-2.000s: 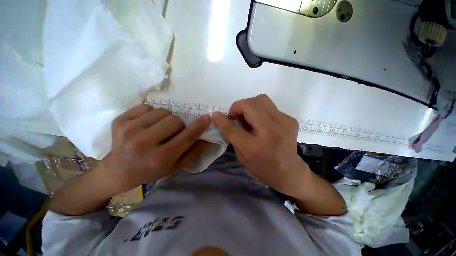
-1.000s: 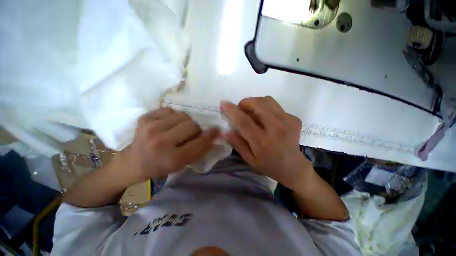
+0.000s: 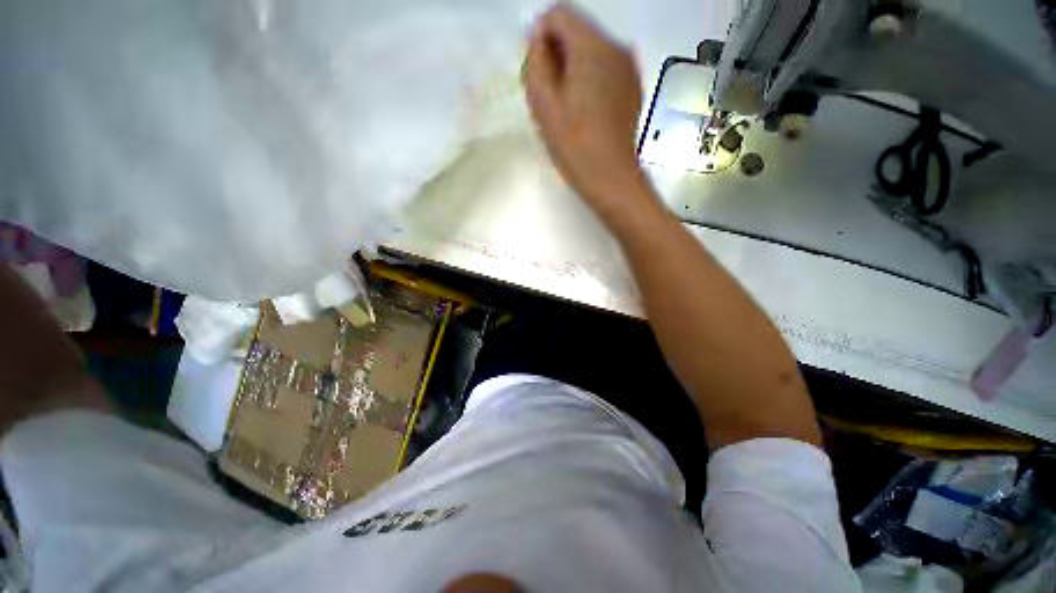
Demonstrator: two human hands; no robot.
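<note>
A large white fabric (image 3: 290,127) is spread in a blurred, billowing mass over the upper left and hangs past the table's front edge. My right hand (image 3: 583,99) is at the top centre, fingers curled, at the fabric's right edge, left of the sewing machine. Whether its fingers grip the cloth cannot be told. My left hand is out of the picture; only my left forearm shows at the left edge. The sewing machine head (image 3: 880,46) is at the upper right, its presser foot (image 3: 715,137) lit by the lamp. No small piece shows.
Black-handled scissors (image 3: 921,168) lie on the machine bed. A pink fabric strip (image 3: 1002,361) hangs at the table's right end. A taped cardboard box (image 3: 336,394) stands below the table at left, with white cloth pieces at its top. A plastic bag (image 3: 955,504) is at the lower right.
My hands have parted from the small piece at the front edge. My right hand has moved up and away; my left has left the picture. The large fabric has spread, and the view has shifted.
</note>
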